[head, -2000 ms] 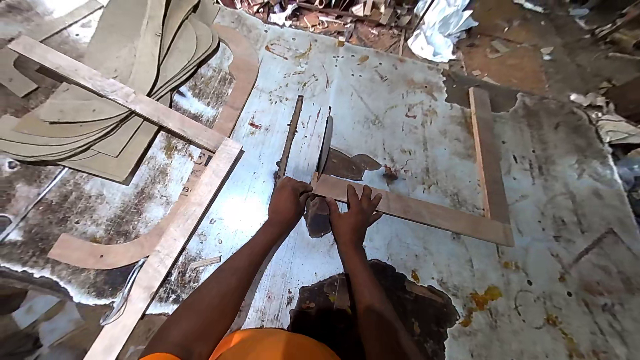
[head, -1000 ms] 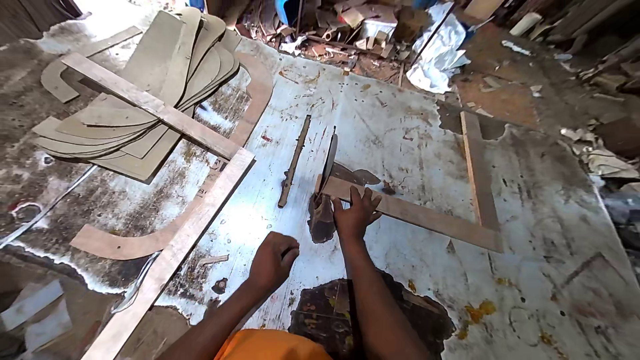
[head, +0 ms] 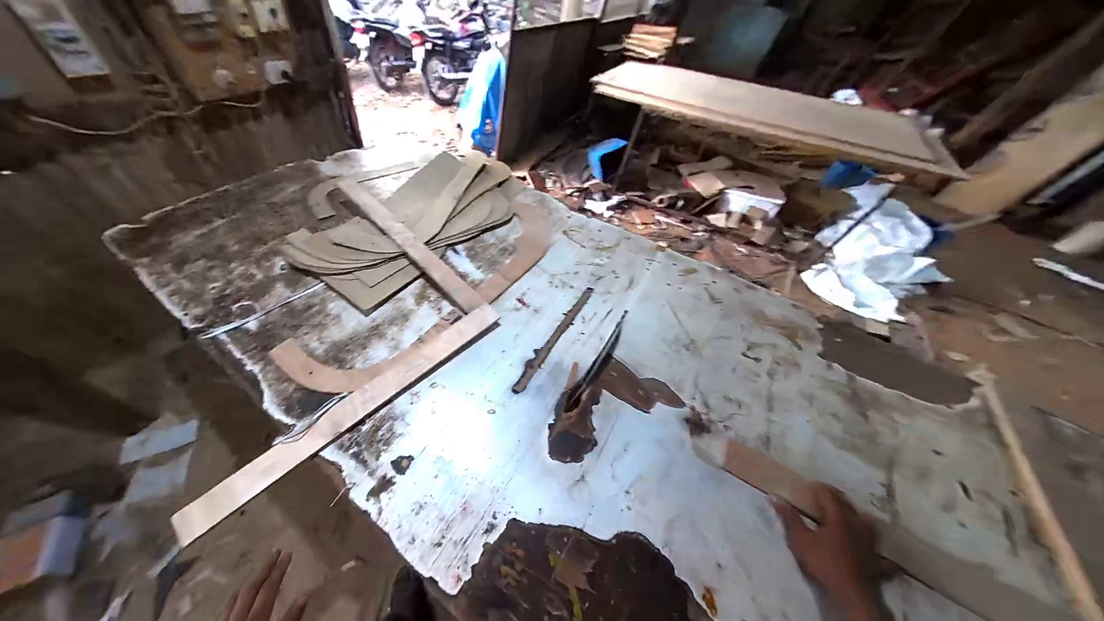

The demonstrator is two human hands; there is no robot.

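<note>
My right hand [head: 828, 539] grips a flat L-shaped wooden piece [head: 940, 569] at the lower right; its long arm is blurred and its other arm runs up the right edge. My left hand [head: 263, 595] shows only its fingers at the bottom edge, off the table, with nothing seen in them. A circular saw blade [head: 599, 360] stands up through a slot in the worn white tabletop [head: 483, 448], beside a dark jagged hole. A thin dark stick [head: 552, 341] lies left of the blade. Another L-shaped wooden piece [head: 379, 401] lies at the left, its end past the table edge.
Fanned flat curved templates [head: 431, 220] and a curved wooden strip [head: 522, 250] lie under the left L-shaped piece. A wire [head: 267, 310] crosses the left edge. Beyond the table are scraps, crumpled white sheeting [head: 871, 259] and a long board [head: 768, 108]. Motorcycles [head: 431, 52] stand outside the doorway.
My right hand has moved right with the L-shaped piece, away from the blade. My left hand let go of the piece and has dropped to the bottom edge. The view has swung up and left.
</note>
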